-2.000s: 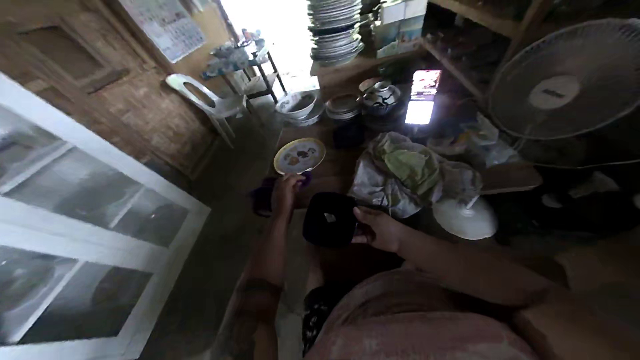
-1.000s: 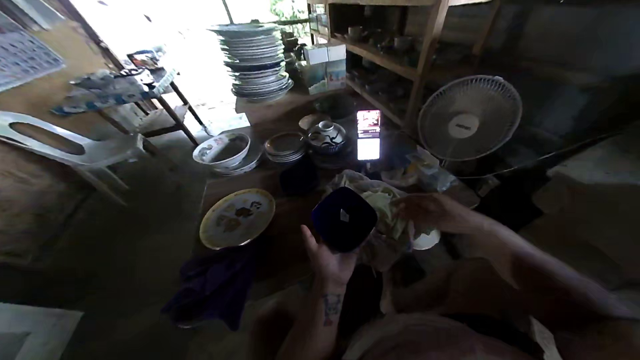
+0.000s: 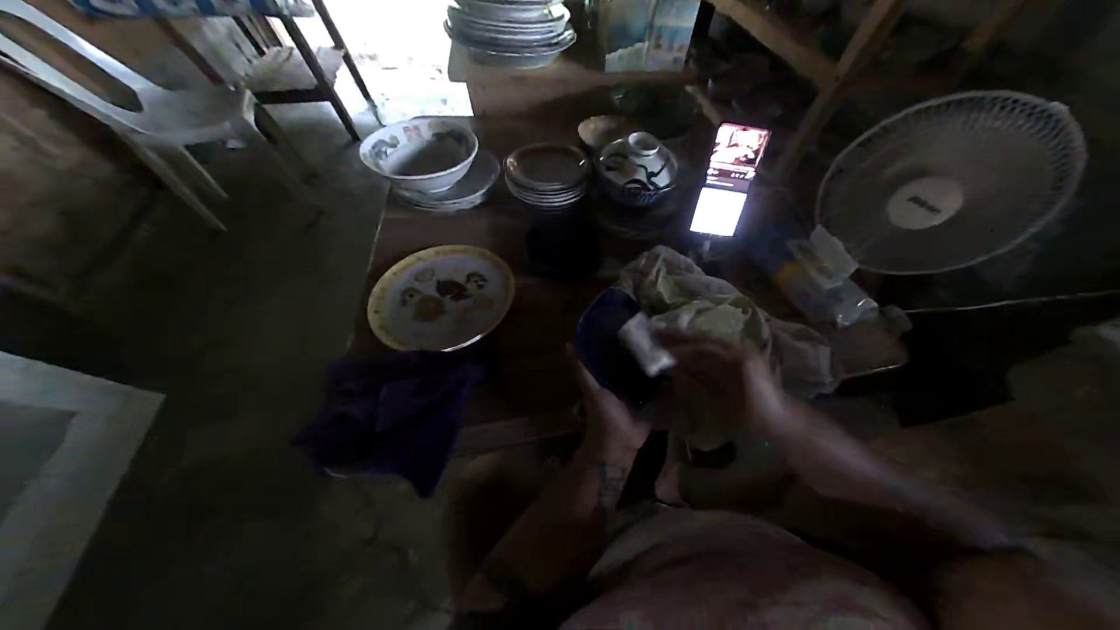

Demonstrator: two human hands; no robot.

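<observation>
My left hand [image 3: 610, 411] holds a dark blue, rounded-square dish [image 3: 612, 346] from below, tilted toward me. My right hand [image 3: 722, 367], blurred, grips a small white piece [image 3: 647, 346], perhaps paper or cloth, against the dish's face. Left of them an oval plate with a yellow rim and printed figures [image 3: 441, 297] lies on the dark wooden table. A purple cloth [image 3: 394, 416] hangs over the table's near left corner. Just beyond my right hand lies a crumpled pale plastic bag [image 3: 691, 289].
Toward the back stand a floral bowl on plates [image 3: 420, 156], stacked saucers [image 3: 547, 175], a lidded patterned bowl [image 3: 637, 166] and a lit phone [image 3: 731, 179]. Farther back rises a tall plate stack [image 3: 510, 35]. An electric fan [image 3: 954, 184] is at right, a white plastic chair [image 3: 188, 114] at left.
My right hand has come from beside the bag to the dish and now holds a white piece. The dish stays in my left hand, which earlier rested near the oval plate. The view has shifted.
</observation>
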